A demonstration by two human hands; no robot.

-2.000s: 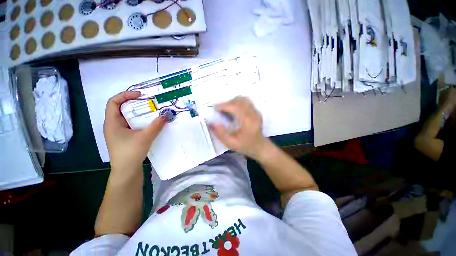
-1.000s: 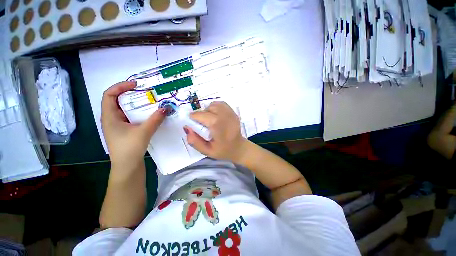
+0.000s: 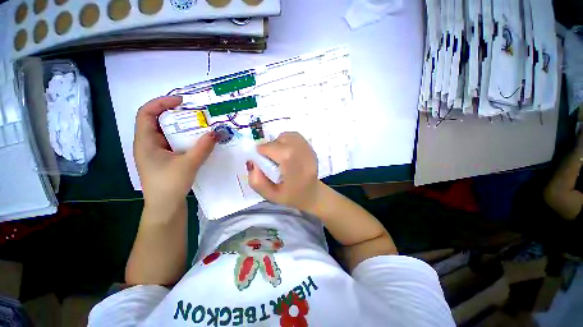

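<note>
A white card panel [image 3: 227,182] lies tilted in front of me with two green circuit boards [image 3: 233,106], a yellow part [image 3: 202,119] and thin dark wires. My left hand [image 3: 169,153] grips the panel's left end, its thumb on the round speaker [image 3: 222,134]. A small sub-board [image 3: 257,129] sits right of the speaker. My right hand [image 3: 286,167] is closed around a small white object [image 3: 268,168], perhaps a glue bottle, just below the sub-board. Its tip is hard to make out.
A speaker tray [image 3: 172,17] with round tan holes is at the upper left. A clear tub [image 3: 80,169] of white pieces is at left. Stacked card assemblies [image 3: 489,57] stand upright on brown cardboard [image 3: 486,150] at right. Crumpled white tissue [image 3: 371,11] lies at the top. Another person's arm [image 3: 566,182] shows at far right.
My right hand was blurred and further right two seconds ago; it moved left and down to below the sub-board. My left hand keeps its hold on the panel. The view has shifted slightly.
</note>
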